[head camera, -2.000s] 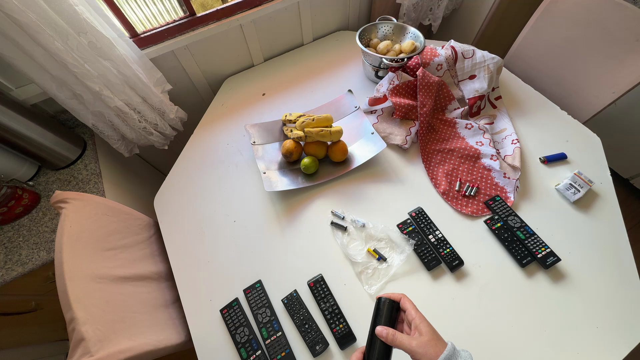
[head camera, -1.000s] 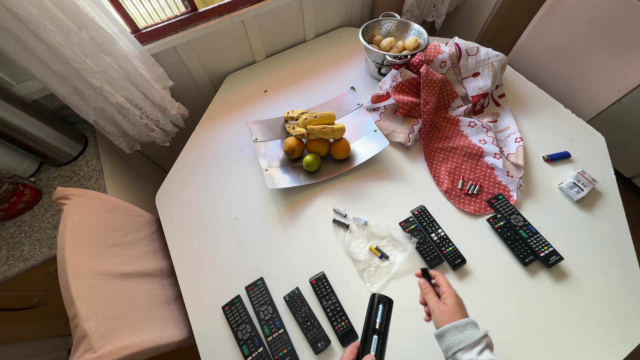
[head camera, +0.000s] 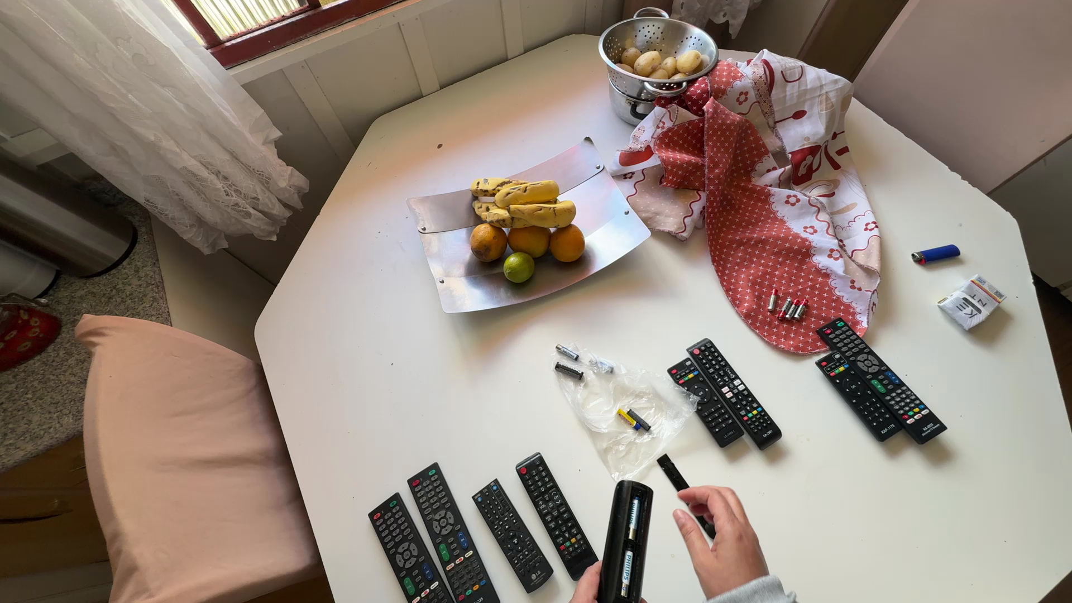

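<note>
My left hand [head camera: 588, 584], mostly cut off by the bottom edge, holds a black remote control [head camera: 617, 536] back side up. Its battery compartment is uncovered and shows two light-blue batteries [head camera: 634, 517] in a line. To the right, my right hand [head camera: 722, 536] is at a slim black battery cover [head camera: 675, 475] lying on the white table; whether the fingers still grip it cannot be told. A clear plastic bag [head camera: 620, 448] with a yellow-and-black battery [head camera: 628, 419] on it lies beyond, with loose batteries [head camera: 568, 370] at its far left corner.
Several remotes [head camera: 511, 536] lie at the left, two [head camera: 735, 394] beside the bag, two more [head camera: 883, 381] at the right. A metal fruit tray [head camera: 461, 289], a colander of potatoes [head camera: 708, 54], a patterned cloth [head camera: 754, 243] with small batteries [head camera: 788, 308], a blue lighter [head camera: 936, 254] and a crumpled pack [head camera: 971, 302] are farther off.
The remote in my left hand was first back-covered or unclear, then shown with its compartment uncovered. My right hand has moved down toward the table with the black cover, which it held raised a second ago.
</note>
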